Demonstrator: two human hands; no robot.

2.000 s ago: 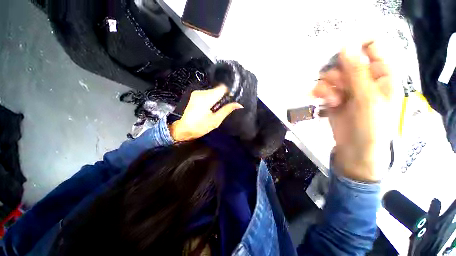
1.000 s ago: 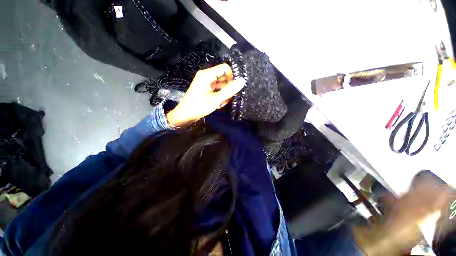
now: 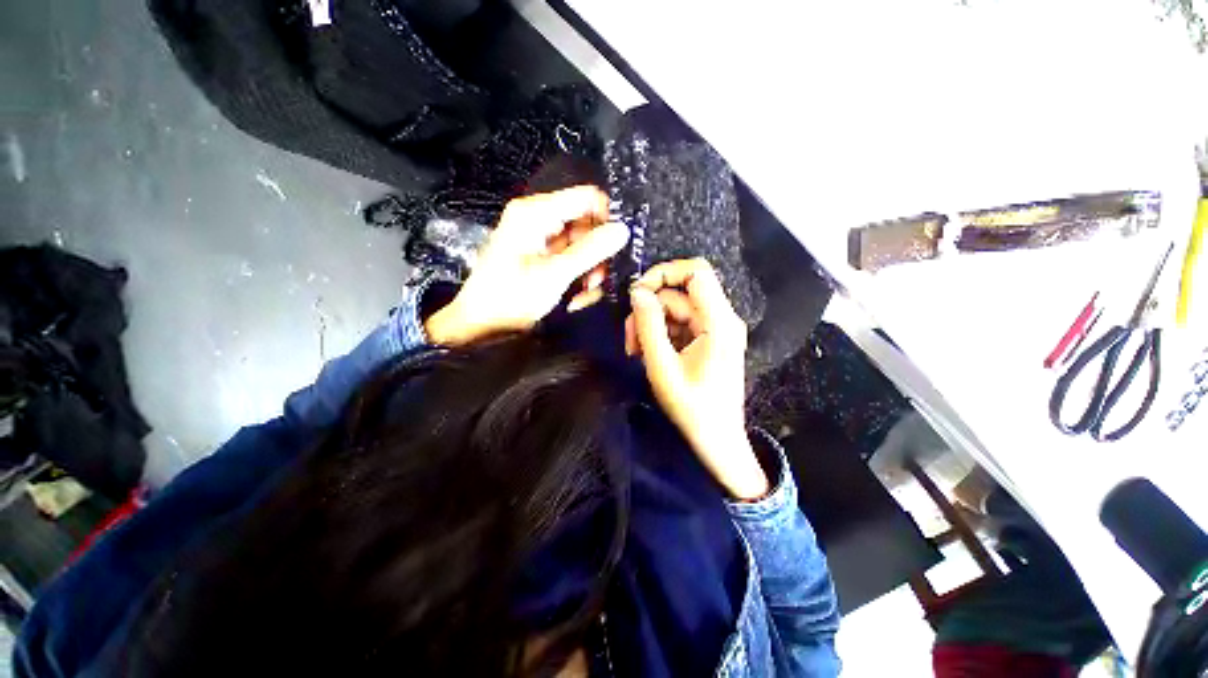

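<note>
A dark speckled garment section (image 3: 696, 199) lies over the lap at the table edge, with a light-and-dark trim (image 3: 639, 239) along its edge. My left hand (image 3: 537, 258) grips the garment edge beside the trim, thumb and fingers pinched. My right hand (image 3: 689, 344) is at the lower end of the trim, thumb and forefinger pinched together close to my left fingertips. Whether it holds a needle or thread is too small to tell. Black tangled strands (image 3: 530, 152) hang to the left of the piece.
On the white table (image 3: 795, 106) lie a long brown-ended strip (image 3: 1007, 225), a small red tool (image 3: 1073, 331), dark-handled scissors (image 3: 1110, 384), a yellow handle (image 3: 1192, 265), grey loops and a black cylinder (image 3: 1155, 530). Dark cloth (image 3: 318, 93) is at upper left; more lies on the floor.
My right hand has come from the far right over the table back to the trim beside my left hand. My left hand stays on the garment edge. The view has shifted, and the phone is out of view.
</note>
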